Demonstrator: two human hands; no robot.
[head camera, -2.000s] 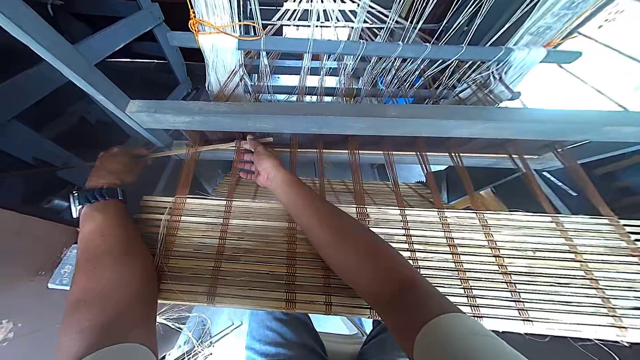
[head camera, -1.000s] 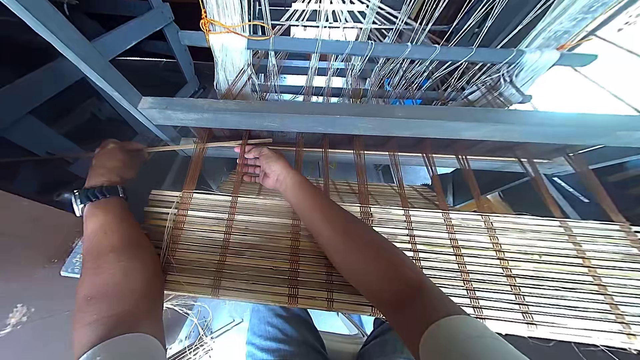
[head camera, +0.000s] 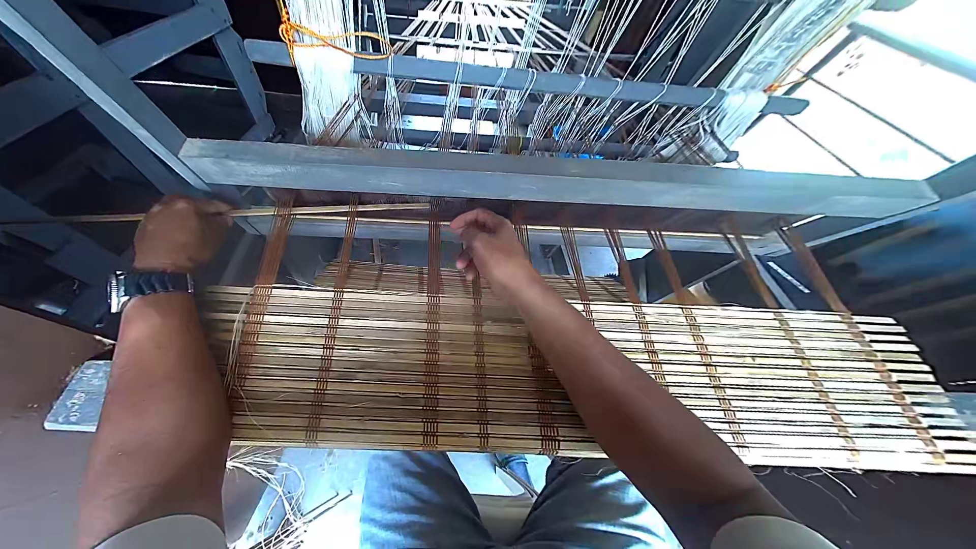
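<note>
My left hand (head camera: 179, 232), with a watch at the wrist, is closed around a thin flat wooden strip (head camera: 328, 210) at the loom's left side. The strip runs rightward through the brown warp bands (head camera: 349, 236), just below the grey wooden beam (head camera: 534, 175). My right hand (head camera: 488, 248) is beside the middle warp bands, fingers curled loosely and apart, with nothing visible in them. Below both hands lies the woven mat of pale slats (head camera: 457, 366), bound by brown thread bands.
White threads (head camera: 564, 99) and a grey bar (head camera: 579, 84) stand behind the beam, with orange cord (head camera: 328, 42) at left. A grey block (head camera: 78, 400) bearing writing lies left of my forearm. Loose fibres (head camera: 282, 488) hang below the mat.
My right hand has let go of the strip near the left warp bands and moved right. The strip's tip reaches farther right through the bands. My left hand has come nearer the loom's edge.
</note>
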